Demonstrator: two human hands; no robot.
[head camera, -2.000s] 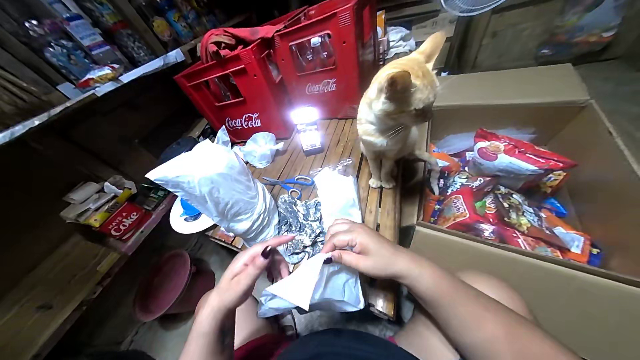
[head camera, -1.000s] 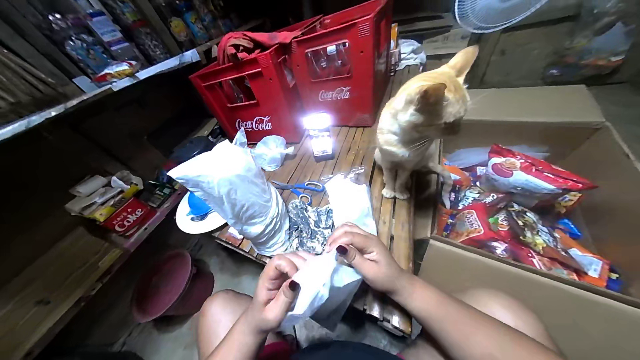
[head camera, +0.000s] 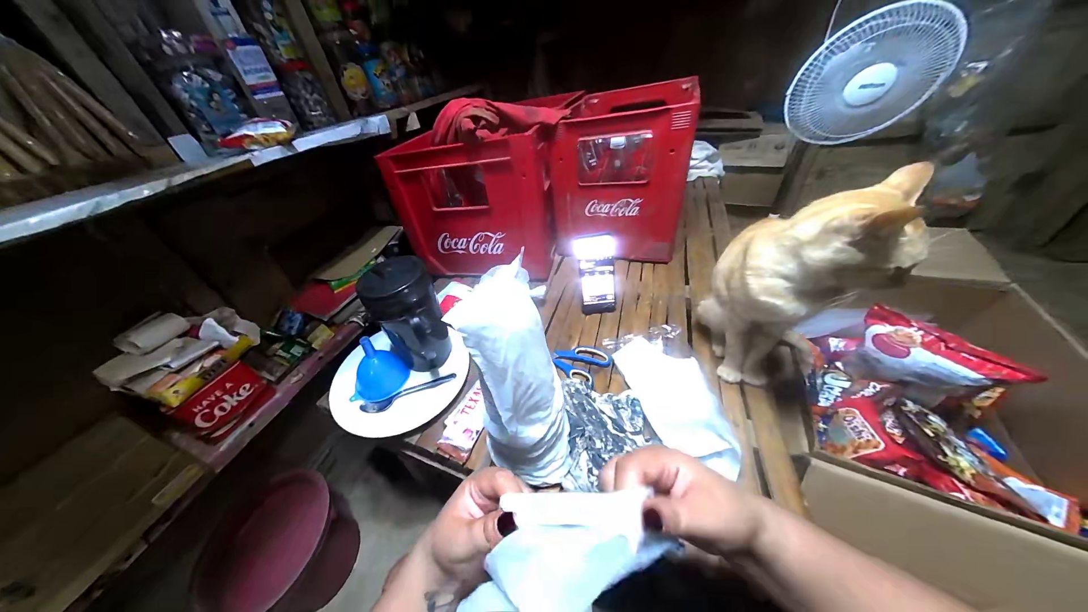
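My left hand (head camera: 472, 527) and my right hand (head camera: 680, 501) pinch the upper edge of a white plastic bag (head camera: 561, 552) between thumbs and fingers, one at each side. Beyond them a full, wrapped white plastic bag (head camera: 518, 382) stands upright on the slatted bamboo table (head camera: 557, 319). Beside it lies a crumpled black-and-white patterned cloth or bag (head camera: 608, 425). Flat white plastic bags (head camera: 671, 399) lie to the right of that. Blue-handled scissors (head camera: 584, 361) rest just behind. A lit phone or lamp device (head camera: 597, 276) stands farther back.
Red Coca-Cola crates (head camera: 625, 183) stand at the back. An orange cat (head camera: 807, 255) sits by a cardboard box (head camera: 892, 501) of snack packets (head camera: 875, 433). At left are a white plate (head camera: 348, 408) with a blue funnel (head camera: 380, 372), a dark mug (head camera: 408, 314) and a reddish basin (head camera: 272, 535). A fan (head camera: 875, 72) is upper right.
Both hands have moved apart along the edge of the white bag, which was bunched between them. The cat has lowered its head toward the box. The view has shifted.
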